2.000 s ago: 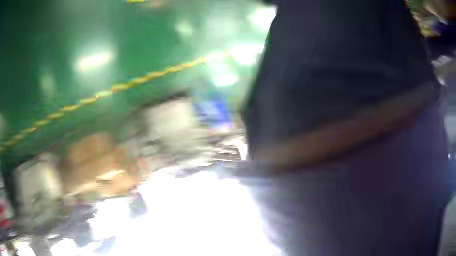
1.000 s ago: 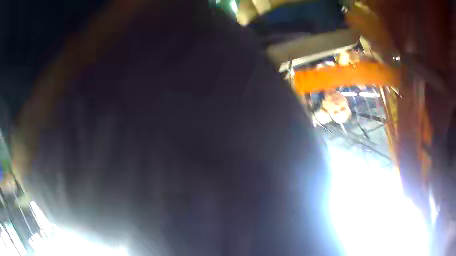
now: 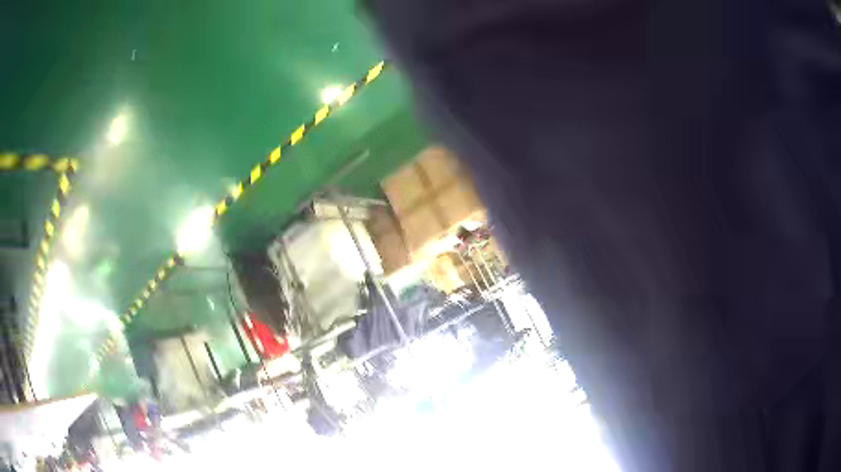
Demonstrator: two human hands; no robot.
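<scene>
A dark navy work jacket (image 3: 664, 212) fills the right side of the head view, very close to the camera. An open tan cardboard box (image 3: 433, 198) shows left of it, near the middle, with small items around its lower edge. No hand is in the picture, and nothing is seen being held. What lies behind the dark cloth is hidden.
The view is tilted. Green floor (image 3: 212, 55) with yellow-and-black tape (image 3: 277, 155) lies at upper left. A white cabinet-like unit (image 3: 323, 263), a red item (image 3: 266, 335) and cluttered racks run along the middle. White glare (image 3: 443, 424) washes out the bottom.
The view has swung from dark cloth and an orange frame to green floor, tape and the box. The dark cloth now fills the right side instead of the left and middle.
</scene>
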